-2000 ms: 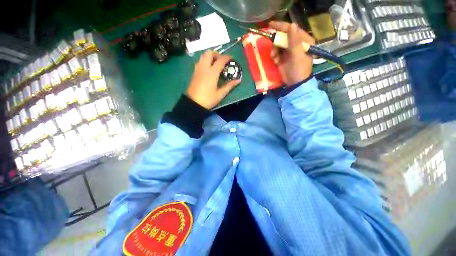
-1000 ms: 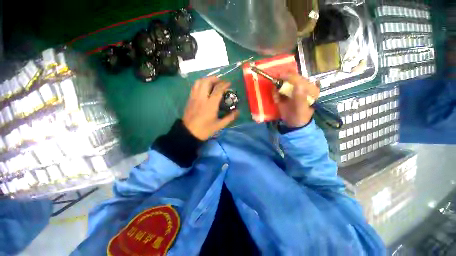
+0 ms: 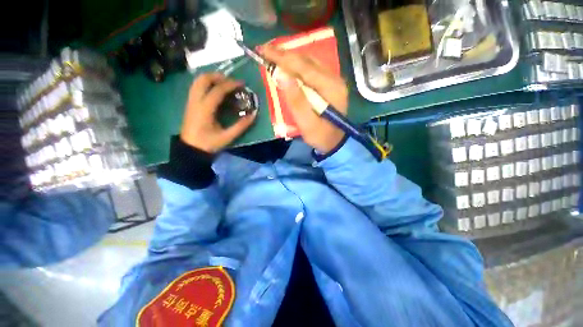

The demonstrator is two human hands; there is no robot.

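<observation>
My left hand [image 3: 214, 114] holds a round black device unit [image 3: 240, 103] by its rim, between thumb and fingers, on the green mat. Its shiny inside faces up. My right hand [image 3: 311, 96] holds the soldering iron [image 3: 329, 112] by its cream-taped grip, with the dark blue handle end pointing down right. The iron's metal shaft points up left, its tip near the white paper [image 3: 217, 43] and off the unit. The red pad [image 3: 326, 56] with cream tape strips lies under my right hand. Thin silver tweezers [image 3: 231, 66] lie beyond my left hand.
Black units [image 3: 156, 51] cluster left of the paper. A metal tray [image 3: 377, 96] at the upper right holds a yellow-brown sponge [image 3: 404, 32] and loose bits. Battery trays stand at the left [image 3: 77, 121] and right [image 3: 511, 167]. A blue sleeve [image 3: 54, 220] shows at the left edge.
The view has shifted, so the bench things sit further left. The iron's tip has moved from over the red pad to near the white paper. My left hand still holds the unit.
</observation>
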